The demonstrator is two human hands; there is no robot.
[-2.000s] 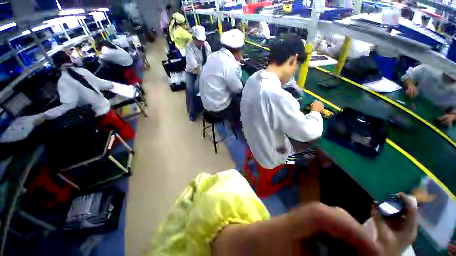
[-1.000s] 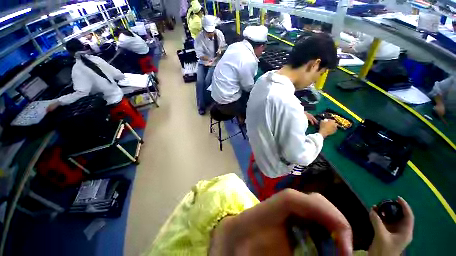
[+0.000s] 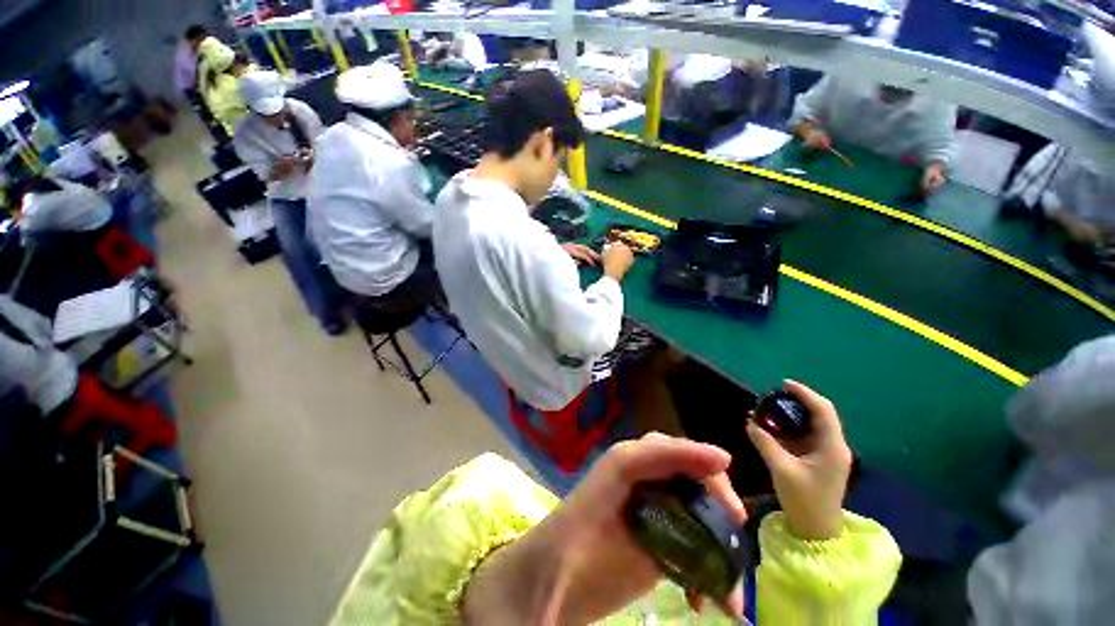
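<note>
My left hand (image 3: 565,538), in a yellow sleeve, is large and near the camera at the lower middle. It grips a dark, shiny, rounded unit (image 3: 687,533), maybe a watch or housing, between thumb and fingers. My right hand (image 3: 812,470), bare with a yellow cuff, is to its right and a little higher. It holds a small glossy black disc, likely a watch body (image 3: 783,415), between thumb and finger, with a small red glint on it. Both units are held up in the air, apart from each other. The fingers hide parts of both.
A green bench (image 3: 856,367) with yellow lines runs along the right. A black tray (image 3: 719,267) lies on it. A seated worker (image 3: 520,287) handles a yellow-and-black item beside it. Other workers sit beyond and across. A blurred pale sleeve (image 3: 1061,477) is at the right edge. A beige aisle (image 3: 318,452) lies left.
The view has swung right, so the workers and bench have shifted left. My right hand with the disc appears further left and higher. The unit in my left hand now shows more clearly.
</note>
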